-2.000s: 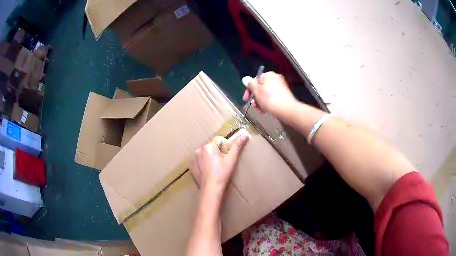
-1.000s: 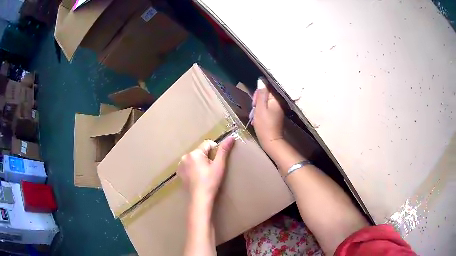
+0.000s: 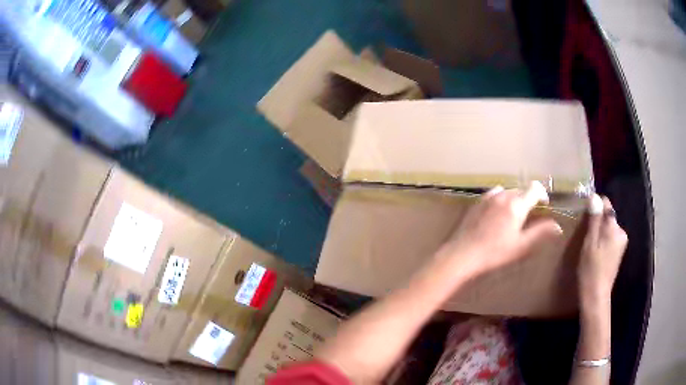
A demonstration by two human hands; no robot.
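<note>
A brown carton lies in front of me with its long seam on top. Yellowish tape runs along the seam, with a dark gap between the flaps and crinkled clear tape at the right end. My left hand is at the seam, fingers in the gap and thumb over the lower flap, gripping its edge. My right hand is at the carton's right edge, white-banded fingertips by the taped seam end. The image is blurred, and no tool shows clearly in it.
A small open carton is on the green floor beyond. Labelled cartons stand at lower left. White boxes and a red item are at upper left. The bench edge curves down the right side, and a patterned garment shows below the carton.
The view has swung left and the carton now appears more level. My right hand has shifted from beyond the seam end to the carton's right edge. The thin tool seen earlier no longer shows clearly.
</note>
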